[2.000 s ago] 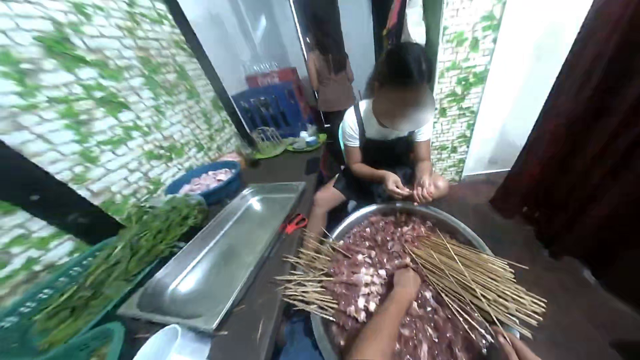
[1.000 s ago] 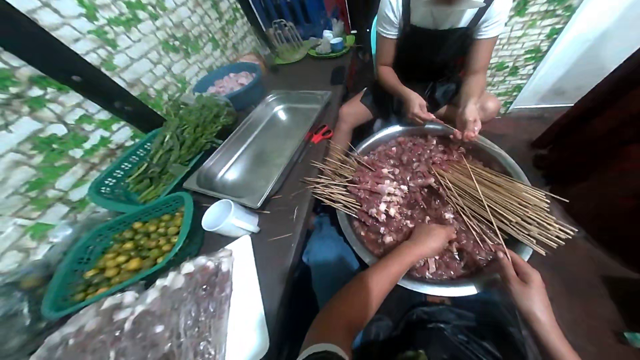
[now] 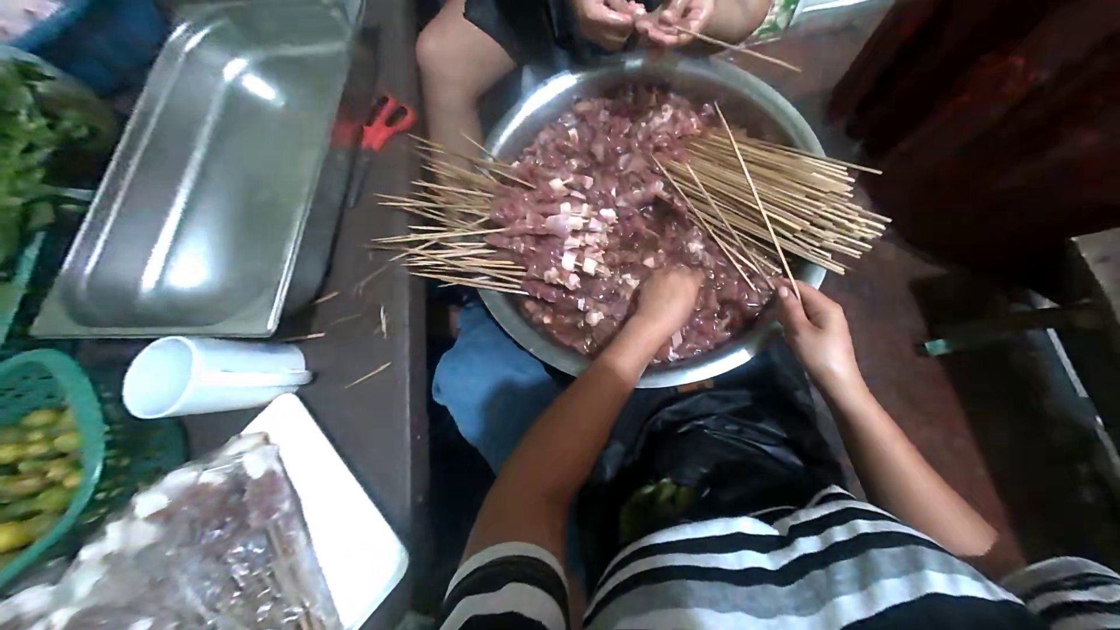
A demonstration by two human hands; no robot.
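Observation:
A large round metal basin [image 3: 735, 354] holds raw cut meat [image 3: 604, 131]. My left hand [image 3: 669, 297] reaches into the meat, its fingertips buried, so what it holds is hidden. At the basin's right rim my right hand [image 3: 814, 328] pinches a thin wooden skewer [image 3: 752, 188] that slants up and left over the basin. A thick bundle of bare skewers [image 3: 787, 201] lies on the meat at the right. On the left side, meat-threaded skewers [image 3: 464, 254] rest with their bare ends sticking out over the rim.
Another person's hands [image 3: 643, 22] hold a skewer beyond the basin. On the dark table [image 3: 376, 306] at left are a steel tray [image 3: 210, 175], red-handled scissors [image 3: 385, 122], a white pitcher [image 3: 214, 376], a white board [image 3: 337, 516], bagged meat [image 3: 201, 542], greens and a green basket [image 3: 87, 429] of small fruits.
The view has tilted down towards the basin. My left hand stays in the meat. My right hand, partly seen at the frame's edge two seconds ago, is now fully visible at the rim.

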